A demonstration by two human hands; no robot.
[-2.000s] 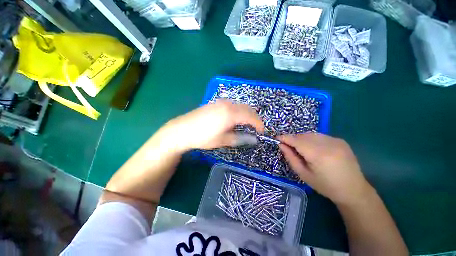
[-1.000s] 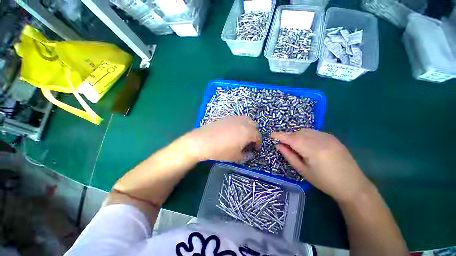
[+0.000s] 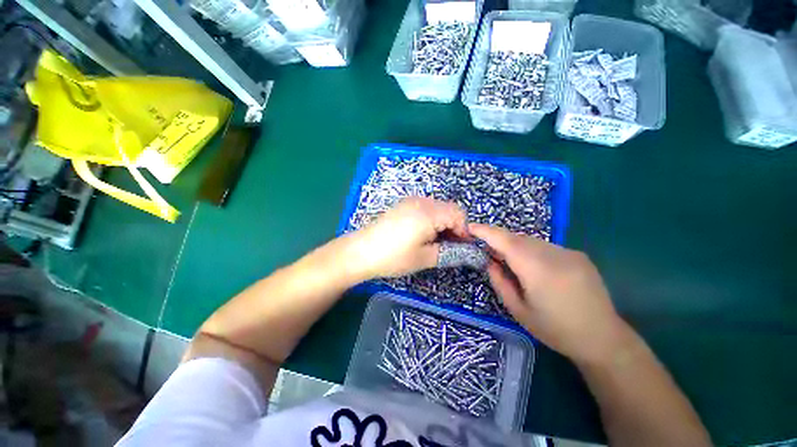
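A blue tray [image 3: 562, 188] holds a heap of short shiny metal pieces [image 3: 502, 188], with thinner, paler pieces at its left side. My left hand [image 3: 406, 237] is over the tray, its fingers closed around a grey, speckled bundle of small metal parts [image 3: 461, 255]. My right hand [image 3: 546, 275] is at the right of the bundle, its fingertips meeting the left fingertips. Whether the right fingertips hold a small part is hidden. A near clear tub [image 3: 517, 371] between the tray and my body holds crisscrossed long metal pins [image 3: 441, 358].
Beyond the tray are clear bins with metal parts [image 3: 514, 79] and pale packets [image 3: 605, 83]. Stacked clear boxes stand at the upper left [image 3: 323, 35] and far right [image 3: 756, 87]. A yellow bag [image 3: 131, 109] and a dark flat object [image 3: 229, 164] lie at the left.
My hands have come together over the tray, with the fingertips now meeting. The grey bundle in my left hand shows more clearly than a second ago.
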